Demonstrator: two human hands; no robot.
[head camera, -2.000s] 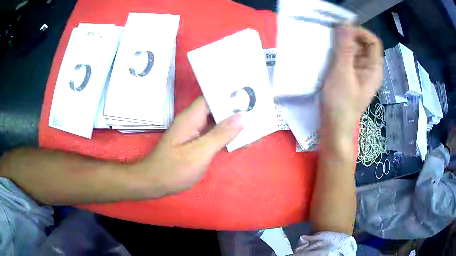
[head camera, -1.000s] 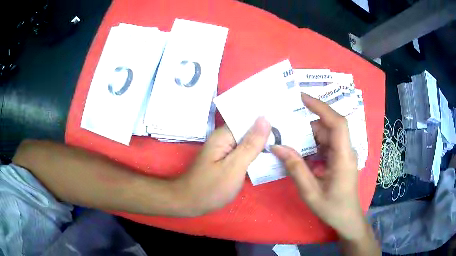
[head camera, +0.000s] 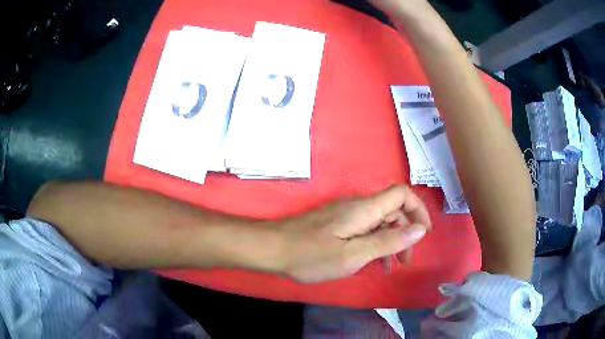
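Observation:
Two side-by-side stacks of user manuals lie on the red work mat, the left stack and the right stack, ring pictures up. White insert slips with grey header bars lie fanned on the mat's right part, partly hidden by my right forearm. My left hand is over the mat below the slips, fingers curled and slightly apart, with nothing seen in it. My right hand is cut off by the top edge; its fingers and anything in them are out of the picture.
Bundled leaflets stand on the dark bench at the right, with rubber bands mostly hidden behind my forearm. A grey metal post crosses the top right. Another person's pale sleeve is at the lower right.
The manual and slip held between my hands are gone from them. My right hand has moved up and out past the top edge. My left hand has moved slightly right and opened.

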